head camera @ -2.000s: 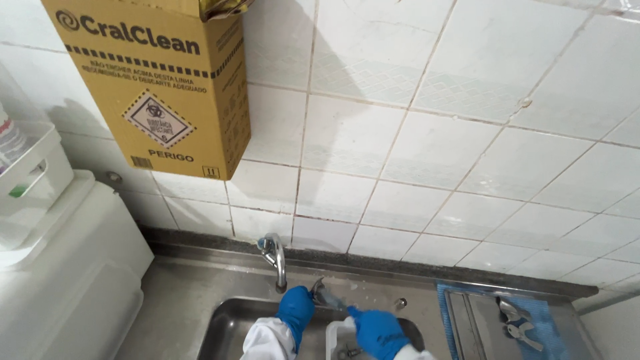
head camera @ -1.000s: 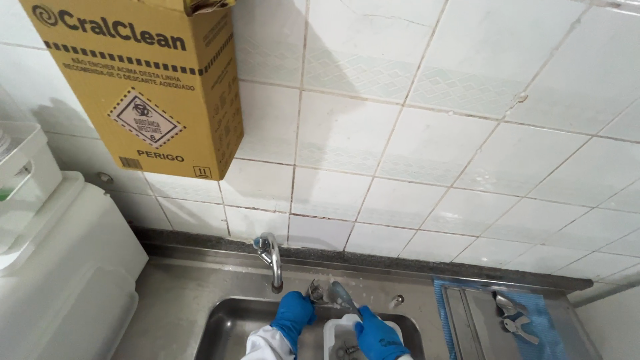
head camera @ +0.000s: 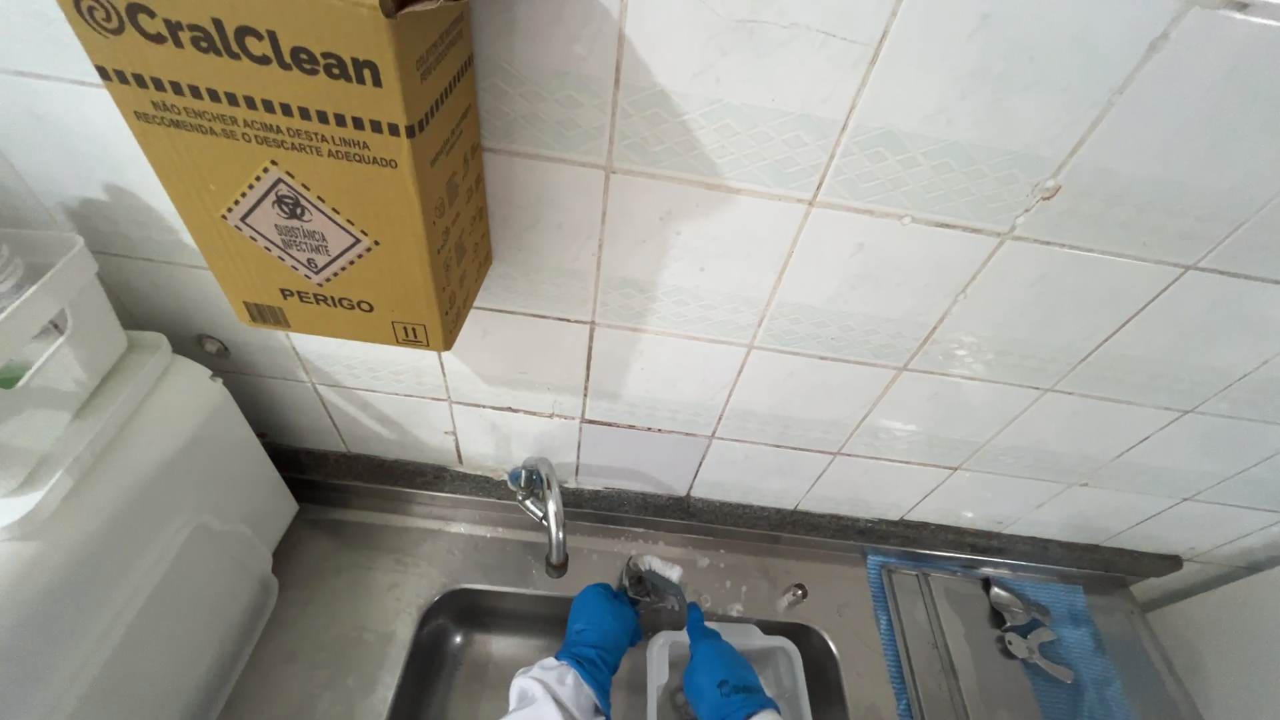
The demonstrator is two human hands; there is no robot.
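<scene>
My left hand (head camera: 600, 632), in a blue glove, grips a metal instrument (head camera: 638, 583), perhaps a speculum, over the back edge of the steel sink (head camera: 460, 622). My right hand (head camera: 718, 670), also gloved in blue, holds a scrubbing brush (head camera: 662, 580) by its grey handle. The white bristles lie against the instrument. Beneath my right hand a white plastic tub (head camera: 785, 665) stands in the sink, with metal pieces partly hidden inside. The chrome faucet (head camera: 550, 515) curves out left of the instrument.
A yellow cardboard biohazard box (head camera: 300, 190) hangs at the tiled wall. White plastic bins (head camera: 130, 480) stand at left, a basket (head camera: 70, 320) on top. At right, metal specula (head camera: 1030, 640) and a metal tray (head camera: 960, 640) lie on a blue cloth (head camera: 1085, 610). A small metal fitting (head camera: 795, 595) sits behind the sink.
The brush in my right hand has changed its angle, and its white bristles now show against the instrument. My left hand stays at the back edge of the sink.
</scene>
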